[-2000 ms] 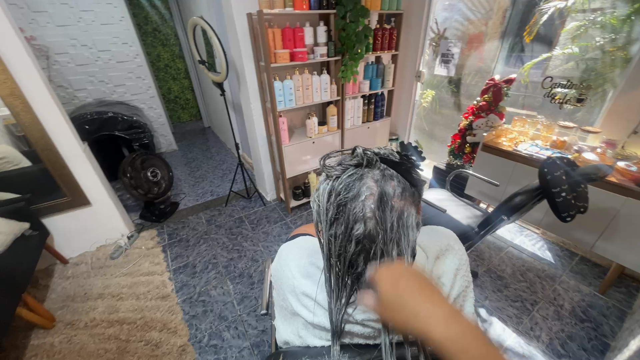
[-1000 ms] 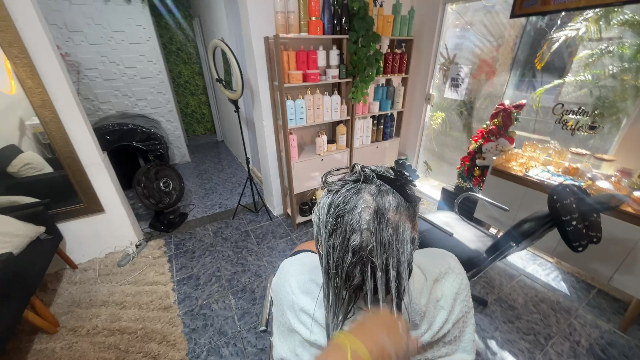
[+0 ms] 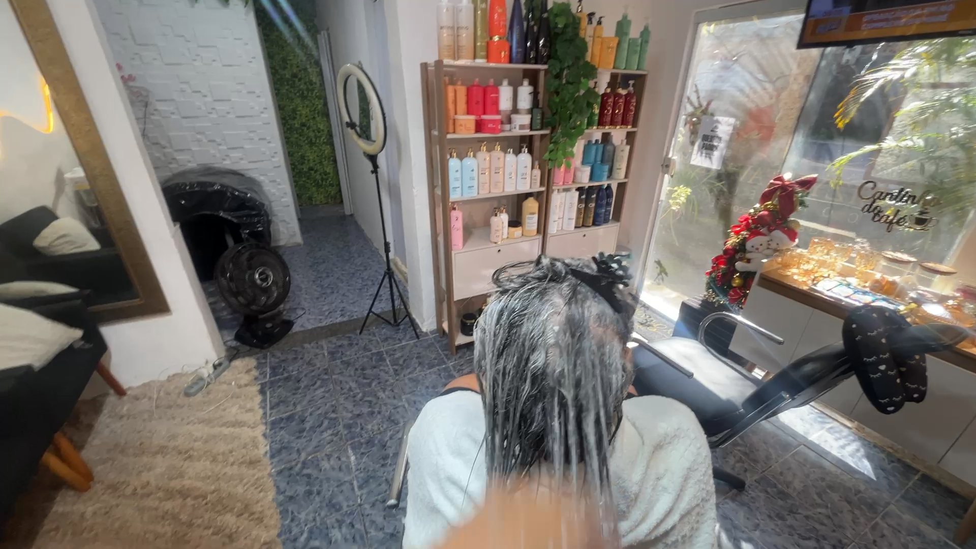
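Wet dark hair (image 3: 553, 358) coated with a whitish product hangs down the back of a seated person's head. Some of it is gathered on top by a black hair clip (image 3: 612, 276). A white towel (image 3: 663, 465) covers the person's shoulders. One blurred hand (image 3: 526, 518) is at the bottom centre, over the lower ends of the strands; its fingers cannot be made out, nor whether it is my left or my right.
A black salon chair (image 3: 686, 374) stands right of the person. Ahead are a shelf unit (image 3: 496, 194) of bottles, a ring light (image 3: 362, 110) on a tripod and a black fan (image 3: 253, 282). A beige rug (image 3: 175, 465) lies at left.
The blurred hand has moved from lower right of the hair, two seconds ago, to the bottom centre. The view has shifted somewhat.
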